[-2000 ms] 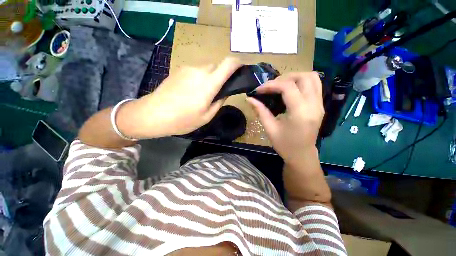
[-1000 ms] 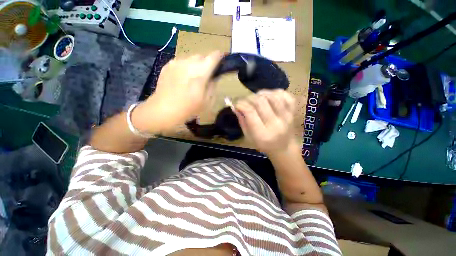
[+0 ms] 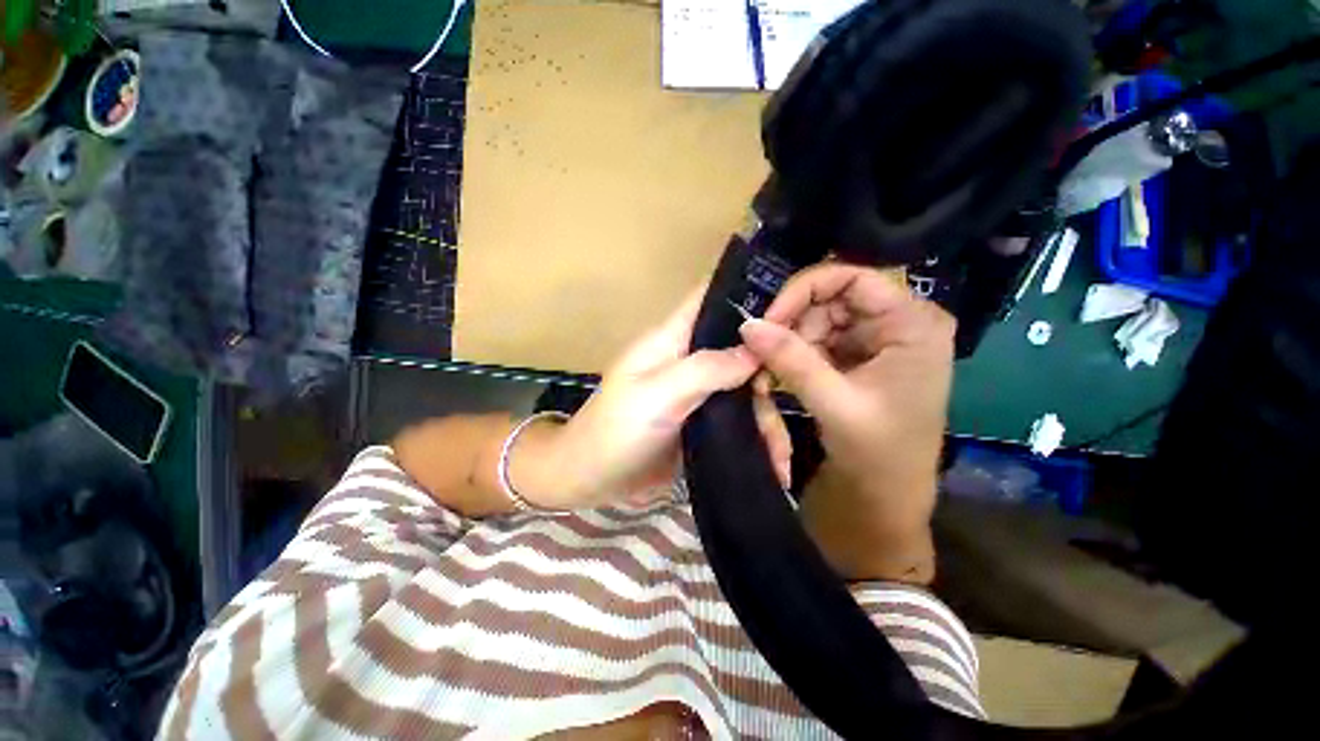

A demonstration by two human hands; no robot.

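The black headphones are held up close to the camera. One padded ear cup (image 3: 927, 123) is at the upper middle right, and the thick headband (image 3: 767, 536) curves down from it to the lower right. My left hand (image 3: 637, 413) grips the headband near the joint, fingers around it. My right hand (image 3: 869, 369) is at the same spot, thumb and forefinger pinched together by the slider arm (image 3: 770, 272) with small white print. A tiny pale sliver shows at the fingertips; I cannot tell what it is. The other cup is not clearly seen.
Brown cardboard (image 3: 579, 188) lies on the bench, with a white record sheet (image 3: 709, 47) and pen (image 3: 756, 44) at the top. Grey pouches (image 3: 319, 188) and a phone (image 3: 115, 401) are at left. A blue tool tray (image 3: 1180, 239) and white scraps (image 3: 1136, 322) are at right.
The headphones have come up much closer to the camera and turned, with the cup now at upper right and the band running down. Both hands have moved down and together at the joint.
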